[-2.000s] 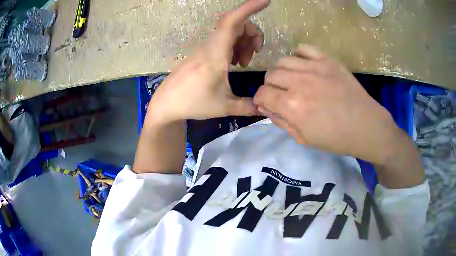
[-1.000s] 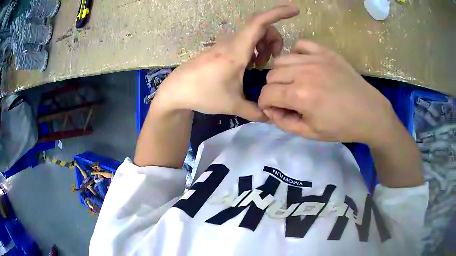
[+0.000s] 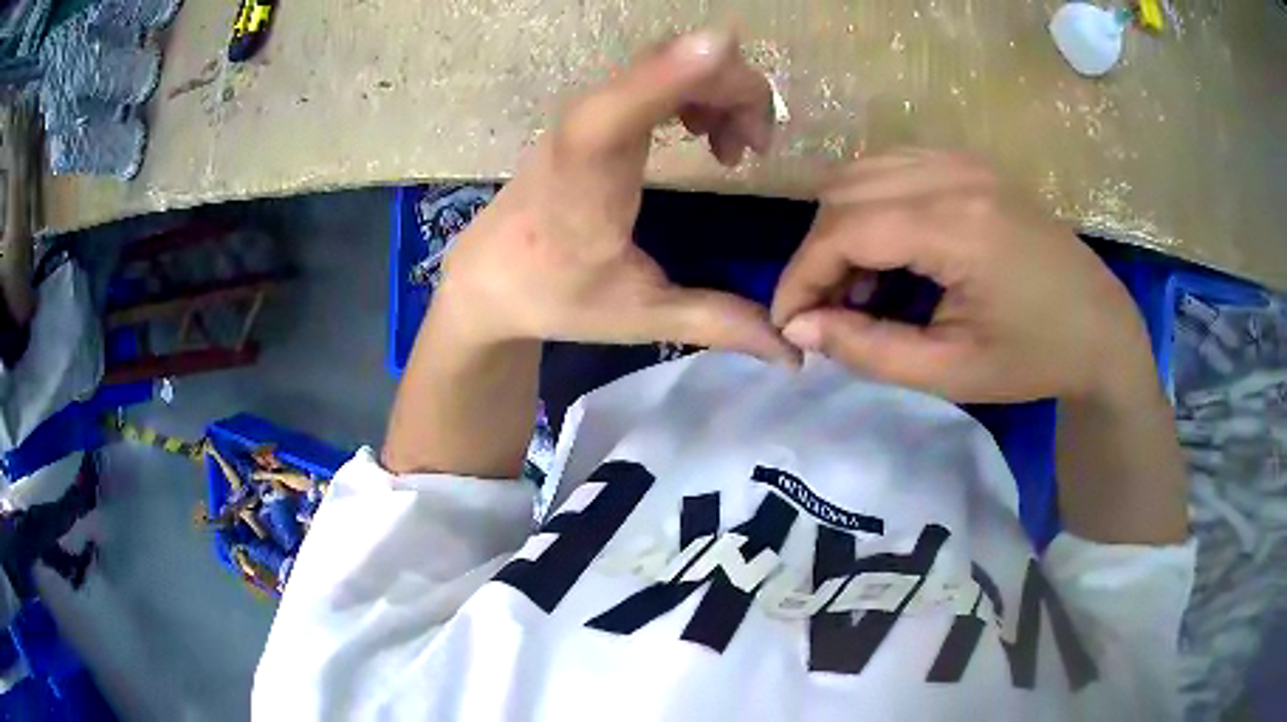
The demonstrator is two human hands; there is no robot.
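Observation:
My left hand (image 3: 593, 240) is held over the bench edge and my lap, its fingers apart from its thumb, with nothing visible in it. My right hand (image 3: 960, 282) has its thumb and index finger pinched at the tip of my left thumb. Whether a tiny thing is between them cannot be told. A small white bit (image 3: 779, 102) shows beside my left fingertips. A white rounded glue bottle (image 3: 1087, 38) lies on the bench (image 3: 466, 85) at the upper right, with a green-yellow stick (image 3: 1152, 14) beside it.
A black-and-yellow utility knife (image 3: 250, 28) and grey-white patterned parts (image 3: 96, 92) lie on the bench at left. Blue crates (image 3: 402, 282) with grey parts are below the bench. A floor crate (image 3: 219, 494) holds brown-and-blue parts. Part of a person (image 3: 57, 346) shows at far left.
My left fingers have moved left and bent more. My right hand has shifted right and its fingers have opened into a ring-shaped pinch. The glue bottle sits slightly further right and lower in view.

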